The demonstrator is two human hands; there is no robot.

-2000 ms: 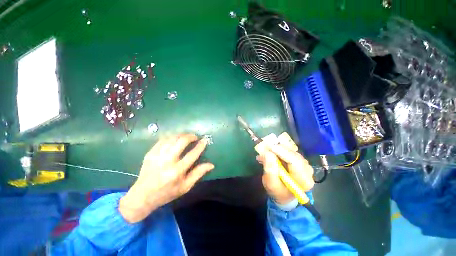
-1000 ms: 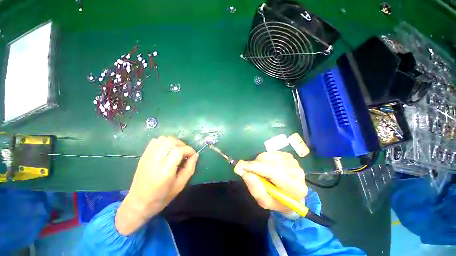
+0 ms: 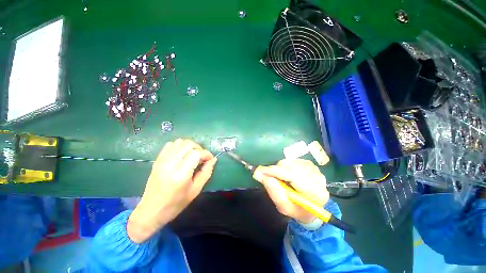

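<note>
My right hand (image 3: 293, 189) is shut on the yellow soldering iron (image 3: 304, 201), its tip pointing left at a small pale round component (image 3: 228, 144) on the mat near the bench edge. My left hand (image 3: 178, 173) pinches the thin solder wire (image 3: 106, 159), its end reaching to the iron tip at the component. The wire runs left to the yellow and black spool stand (image 3: 34, 158). A tangled pile of dark red wired parts with white ends (image 3: 133, 88) lies at the upper left of my left hand. What exactly the iron tip touches is too small to tell.
Two small blocks (image 3: 306, 152) lie beyond my right hand. A black fan (image 3: 304, 53), blue soldering station (image 3: 354, 122), tray of brass shavings (image 3: 409, 132) and clear blister trays (image 3: 458, 106) stand right. A white tray (image 3: 36, 72) is far left. Loose round parts (image 3: 167, 126) lie about. Blue sleeves show at both sides.
Since two seconds ago, my right hand has let go of the white blocks and moved the iron tip left to the component. My left hand has closed on the solder wire. The view has shifted slightly.
</note>
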